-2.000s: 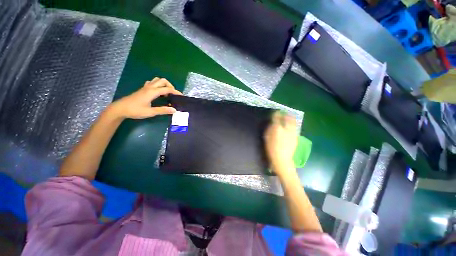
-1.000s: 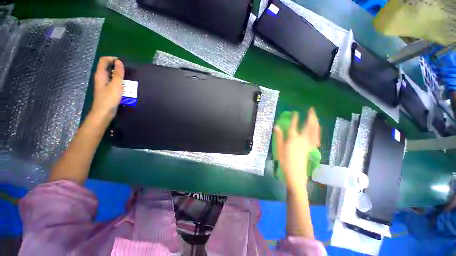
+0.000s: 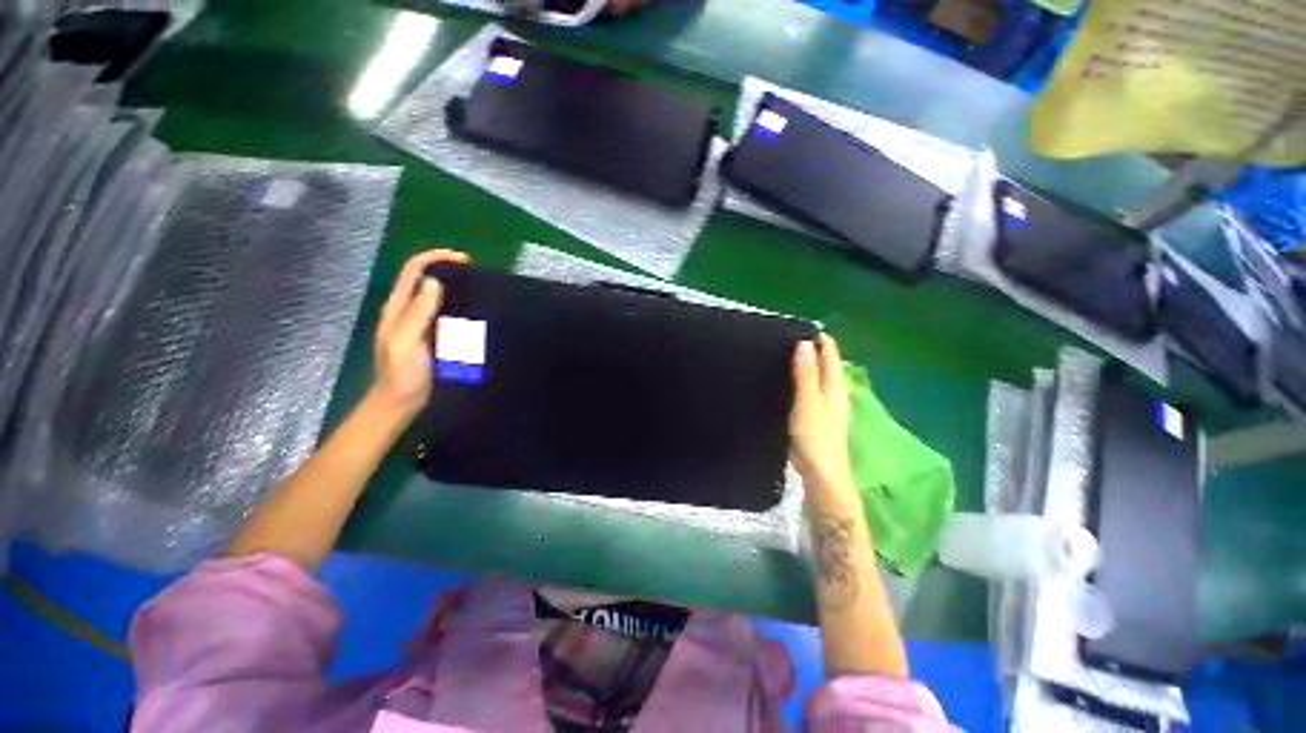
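Observation:
A flat black panel with a white and blue label near its left end is in front of me, over a bubble wrap sheet. My left hand grips its upper left edge. My right hand grips its right edge near the upper corner. Whether the panel touches the wrap beneath is unclear. A crumpled green cloth lies on the bench just right of my right hand, not held.
Bubble wrap is stacked at left. More black panels lie on bubble wrap along the far side. At right, a translucent bottle lies beside a pile with a black panel. A yellow sheet hangs upper right.
My right hand has let go of the green cloth and moved left onto the panel's right edge. The cloth now lies spread on the bench. My left hand still holds the panel's left end.

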